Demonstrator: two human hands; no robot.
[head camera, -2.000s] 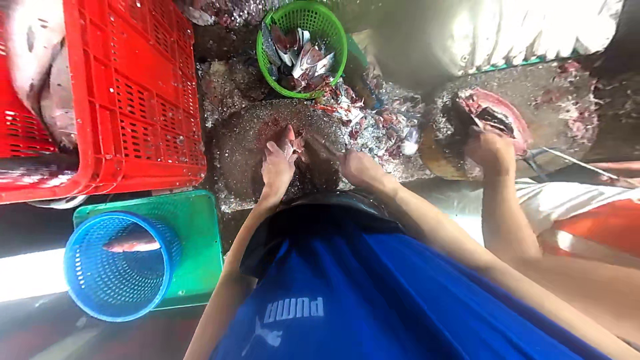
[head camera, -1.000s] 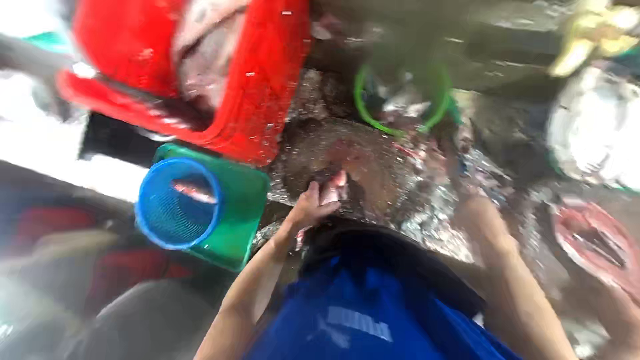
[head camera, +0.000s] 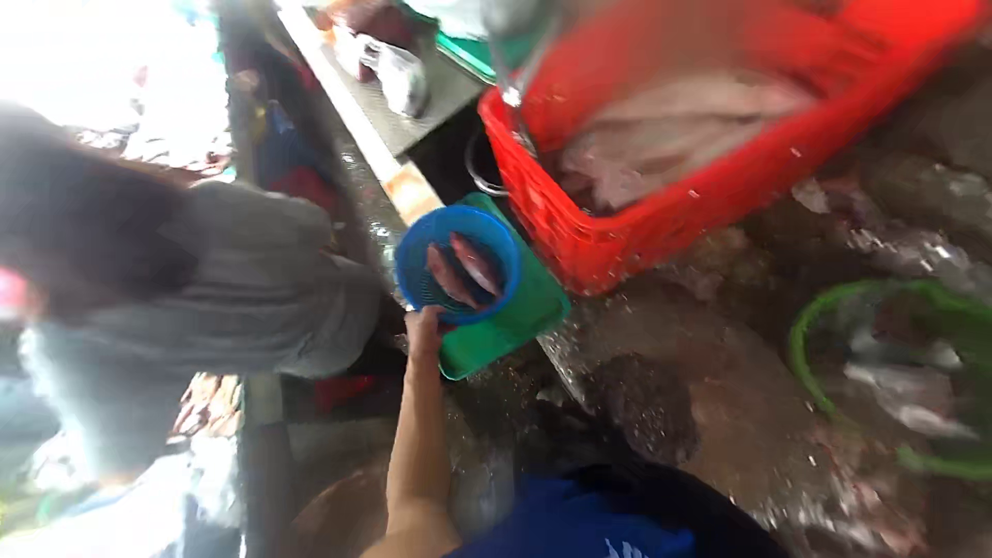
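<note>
My left hand (head camera: 425, 322) grips the near rim of a round blue plastic basket (head camera: 508, 240). Two reddish fish pieces (head camera: 448, 277) lie side by side in it. The basket rests on a green plastic crate (head camera: 496, 341). My right hand is out of the frame. To the right, a dark, wet round surface (head camera: 643, 403) lies just beyond my body.
A red plastic crate (head camera: 597, 252) with large pale fish (head camera: 682, 139) stands beside the green crate. A green-rimmed basket (head camera: 806, 364) with fish scraps is at the right. A person in grey (head camera: 263, 271) is close on the left. A plastic bag (head camera: 399, 77) lies on a ledge.
My left hand has gone from the chopping surface, where it held a fish piece, to the blue basket, which now holds two pieces instead of one. The view has swung left.
</note>
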